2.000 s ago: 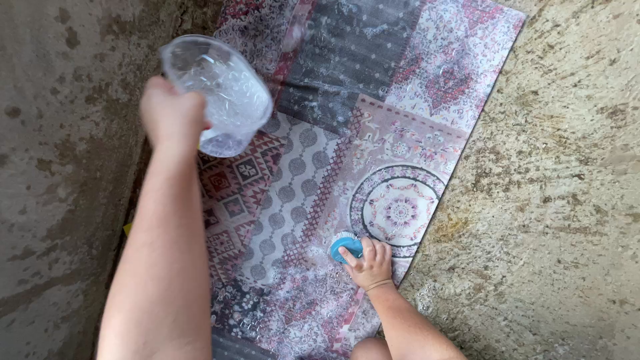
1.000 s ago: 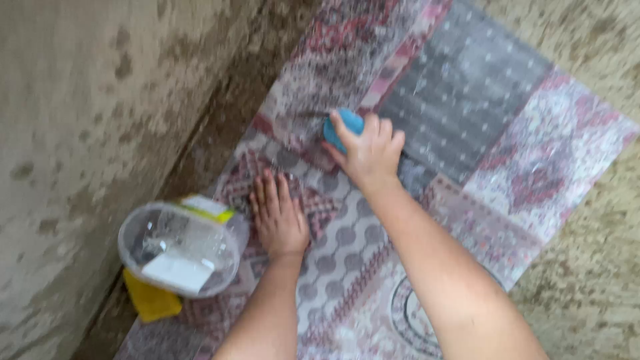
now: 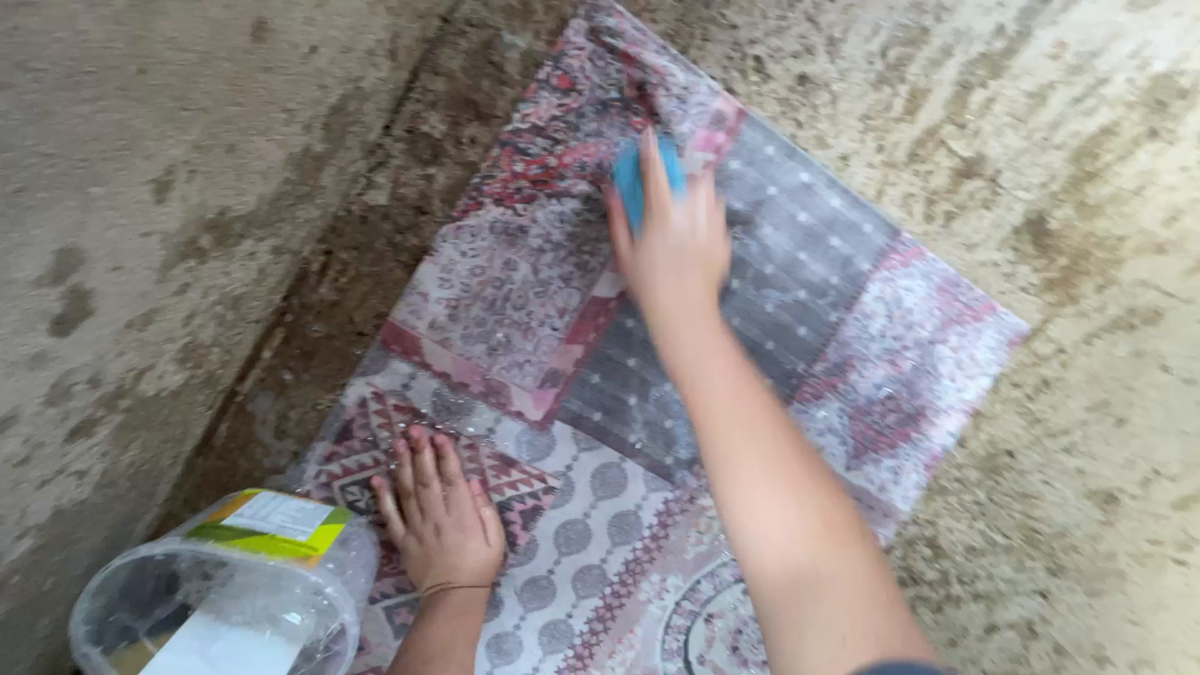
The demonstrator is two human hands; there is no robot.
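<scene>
A wet patchwork-patterned mat (image 3: 581, 525) lies at a slant on the floor. My right hand (image 3: 677, 234) grips a blue scrubbing brush or sponge (image 3: 664, 173), blurred, against the mat's upper part; its underside is hidden. My left hand (image 3: 445, 520) lies flat on the mat's lower left, fingers spread, holding nothing, with a thin band at the wrist. Just left of that hand a clear plastic tub (image 3: 323, 600) with a green and white label lies tipped, its mouth toward the bottom left.
A stained concrete wall (image 3: 187, 187) rises on the left, meeting the rough floor in a dark, dirty seam. Rough, stained concrete floor (image 3: 1078, 450) borders the mat on the right.
Two seconds ago my left hand held the tub over the mat; since then it has let go and rests on the mat. My right hand has moved the blue tool toward the mat's far corner.
</scene>
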